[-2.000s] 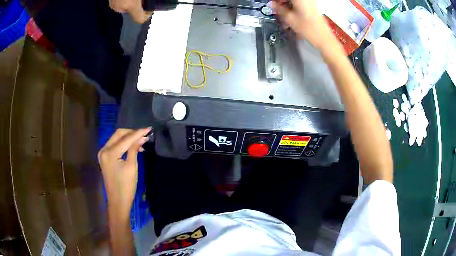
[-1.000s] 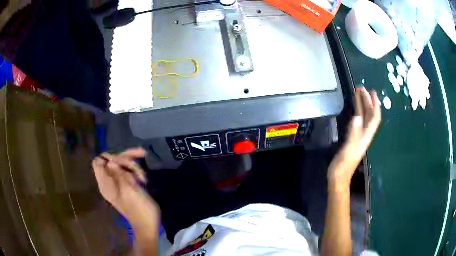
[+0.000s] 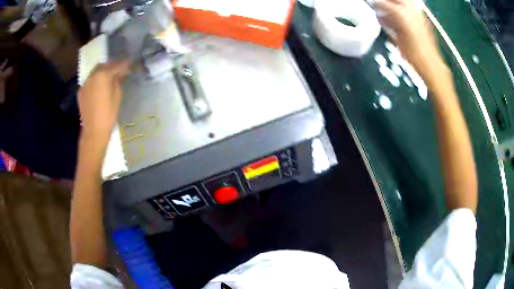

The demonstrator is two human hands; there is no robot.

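Observation:
My left hand (image 3: 104,93) is blurred and reaches over the white ridged strip (image 3: 114,155) at the plate's left side; whether it holds anything cannot be told. My right hand (image 3: 403,25) is at the top right, over the loose white discs (image 3: 389,73) on the green bench; its fingertips are blurred and what they touch cannot be made out. The small clear fixture (image 3: 158,61) is on the metal plate (image 3: 253,84), right of my left hand. The slotted clamp bar (image 3: 191,90) is in front of it. The black-handled rod cannot be made out.
The orange-red box (image 3: 236,23) is at the plate's rear. The white tape roll (image 3: 346,28) lies on the green bench (image 3: 406,152). A yellow rubber band (image 3: 135,135) is on the plate. The red stop button (image 3: 226,195) is on the front panel. A person's hand (image 3: 39,8) is at top left.
The view has turned and shifted right. My left hand has moved from beside the panel up over the strip. My right hand has moved up from the bench edge to the discs.

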